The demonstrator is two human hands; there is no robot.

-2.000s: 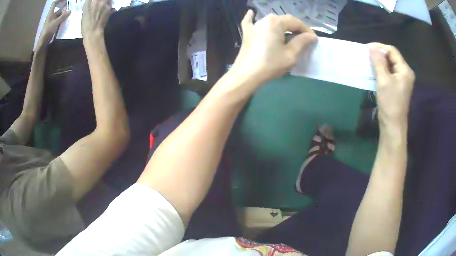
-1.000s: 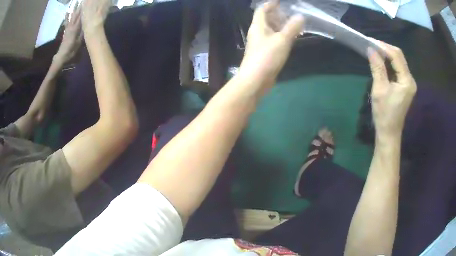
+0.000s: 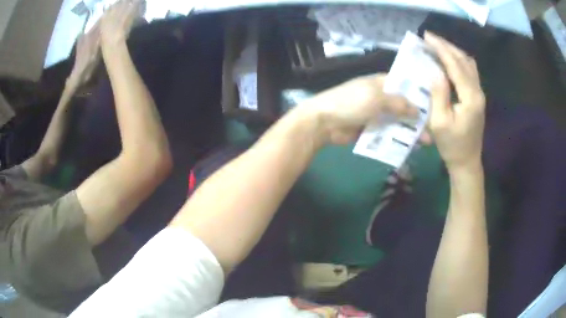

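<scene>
A folded leaflet (image 3: 386, 138) is held in the air above my lap, slanting from upper right to lower left. It is a narrow white strip with short dark bars and small print on its face. My left hand (image 3: 369, 107) grips it from the left at its middle, with the thumb across its face. My right hand (image 3: 456, 102) holds its right edge with the fingers. Some of my fingertips are blurred or hidden by the leaflet and the other hand.
A pile of folded leaflets (image 3: 366, 28) lies under the white table edge (image 3: 260, 5). A narrow brown-edged box (image 3: 229, 81) with white papers is left of it. Another person's arms (image 3: 133, 124) reach to papers at the upper left. Green floor and a sandalled foot show below.
The leaflet was stretched wide between my hands; it is now a narrow slanted strip. My left hand has moved down and right, and my right hand slightly left. The pile is more visible.
</scene>
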